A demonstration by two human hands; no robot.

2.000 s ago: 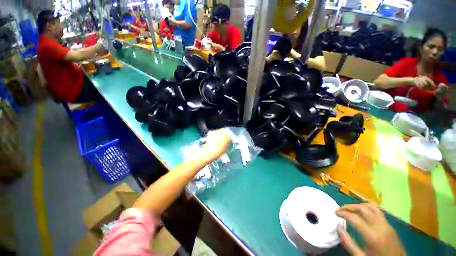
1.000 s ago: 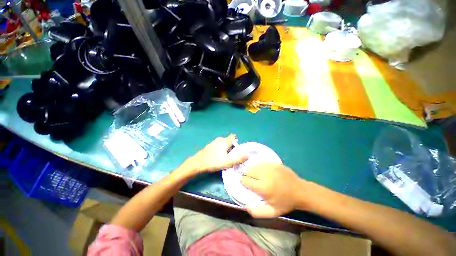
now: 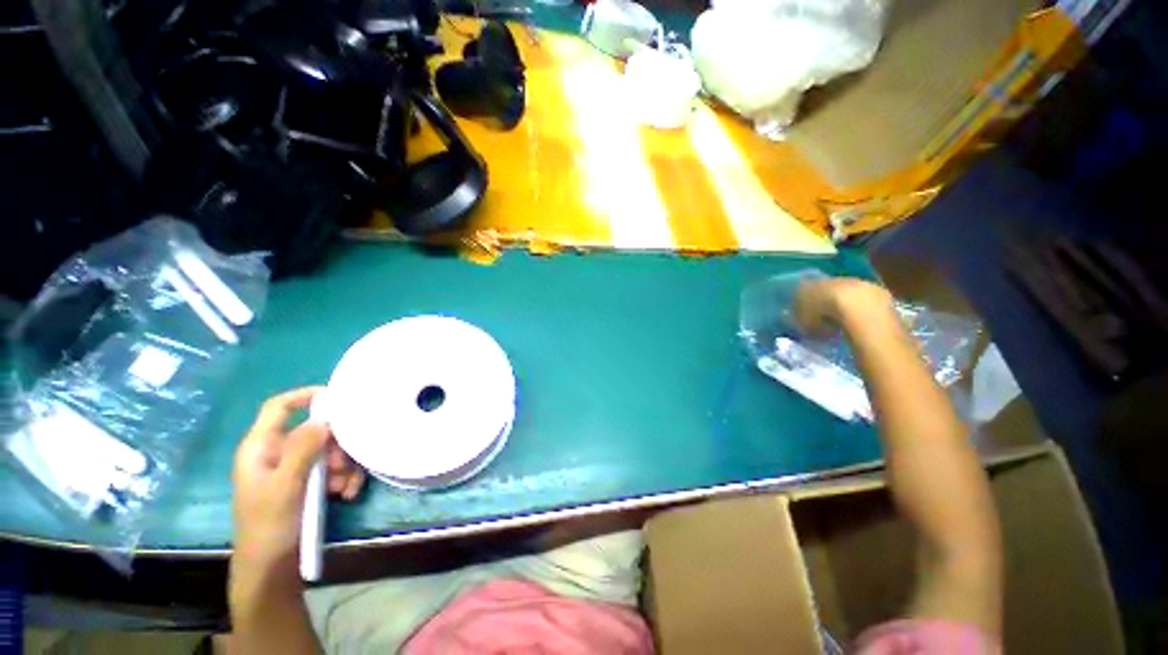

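A round white housing [image 3: 384, 416] with a small dark centre hole facing up is at the bench's near edge. My left hand [image 3: 284, 467] grips its left rim. A white arm piece [image 3: 314, 512] projects from there towards me, under my left thumb. My right hand [image 3: 833, 305] reaches into the clear parts bag at the right [image 3: 784, 307]; its fingertips are blurred, so I cannot tell whether they hold anything. White arms [image 3: 820, 381] lie in that bag. Another clear bag [image 3: 160, 288] with white arms lies at the left.
Black cup-shaped housings [image 3: 442, 186] are heaped at the back left beside a metal post [image 3: 96, 77]. White housings [image 3: 660, 83] and a milky bag [image 3: 794, 51] lie on or by the orange sheet [image 3: 564, 192]. An open carton [image 3: 724, 576] stands against the near bench edge, right.
The view has swung right. My right hand has left the housing and moved right to the bag. The housing now shows its holed face, with an arm piece at its left side.
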